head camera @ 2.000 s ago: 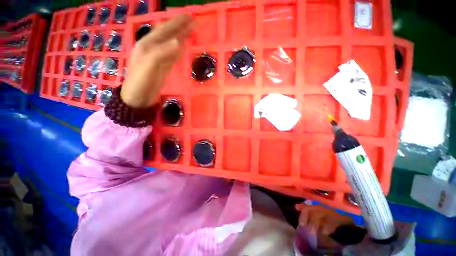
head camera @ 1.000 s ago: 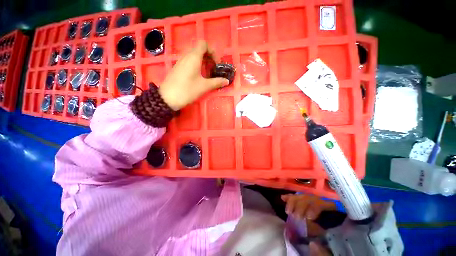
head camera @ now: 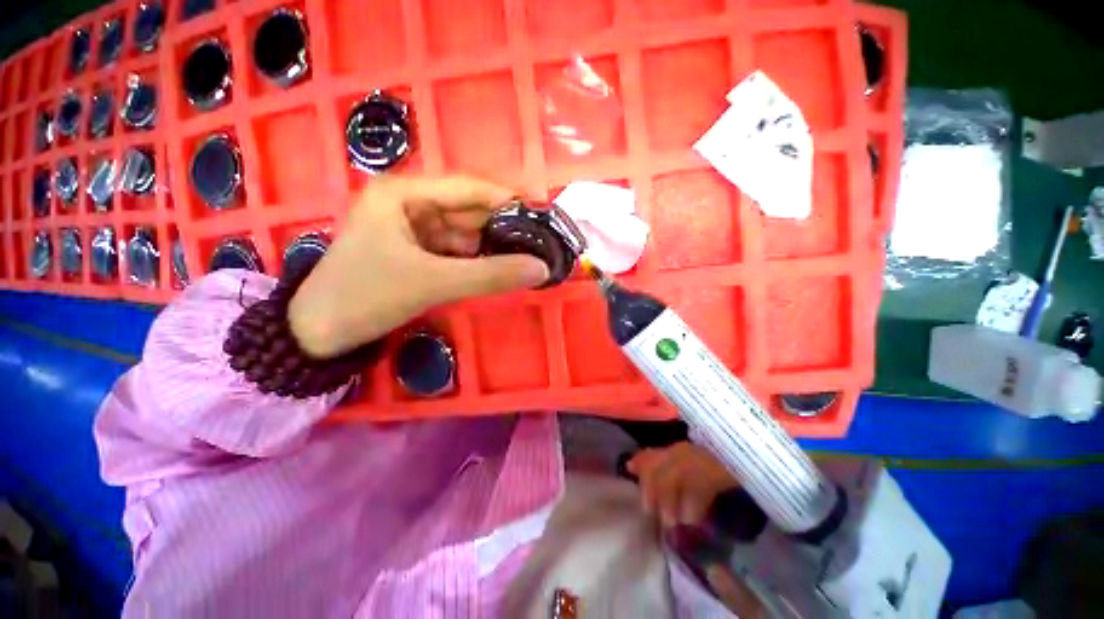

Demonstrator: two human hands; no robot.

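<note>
My left hand (head camera: 406, 260) holds a round black watch head (head camera: 530, 242) between thumb and fingers over the red foam tray. The orange tip of the glue cartridge (head camera: 720, 417) is at the watch head's right edge; contact cannot be told. My right hand (head camera: 690, 484) is at the lower middle, partly hidden, on the grey-white dispensing gun (head camera: 890, 532) behind the cartridge. A white wipe (head camera: 608, 224) lies on the tray just behind the nozzle. Another watch head (head camera: 378, 131) sits in a pocket above my left hand.
The red foam tray (head camera: 867, 302) holds more watch heads at left, clear film and a marked white paper (head camera: 763, 143). Another filled tray (head camera: 18, 145) is at far left. At right are a clear bag (head camera: 953, 212), a brush and a white bottle (head camera: 1005, 369) lying down.
My left hand took a watch head from the tray and brought it down to the nozzle. The cartridge moved left and up to meet it. The view shifted over the tray.
</note>
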